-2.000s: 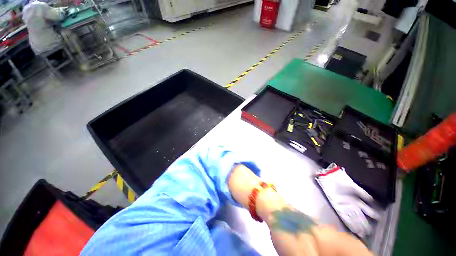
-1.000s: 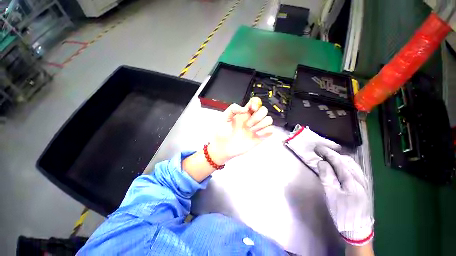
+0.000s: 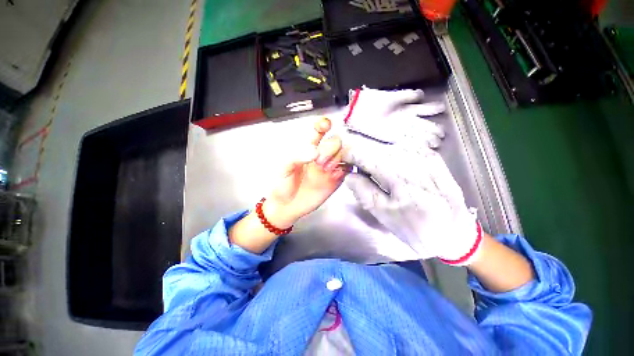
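Note:
My left hand [image 3: 309, 184] is bare, with a red bead bracelet, over the metal bench. Its fingers are bent and partly spread, and I see nothing in it. My right hand [image 3: 410, 198] wears a white-grey knit glove with a red cuff edge. Its fingertips meet or overlap the fingers of my left hand; whether they pinch anything is hidden. A loose matching glove [image 3: 393, 115] lies on the bench just beyond my right hand, its cuff to the left and its fingers to the right.
Black parts trays [image 3: 295, 66] stand at the bench's back, holding yellow-ended black strips and grey metal pieces. A large black bin [image 3: 149, 222] is left of the bench [image 3: 229, 163]. The green conveyor [image 3: 549, 167] runs at right, with a dark fixture [image 3: 532, 52] on it.
The view has turned downward and right. My left hand has come over to my right hand, their fingers now meeting. My gloved right hand has moved off the loose glove's middle towards me.

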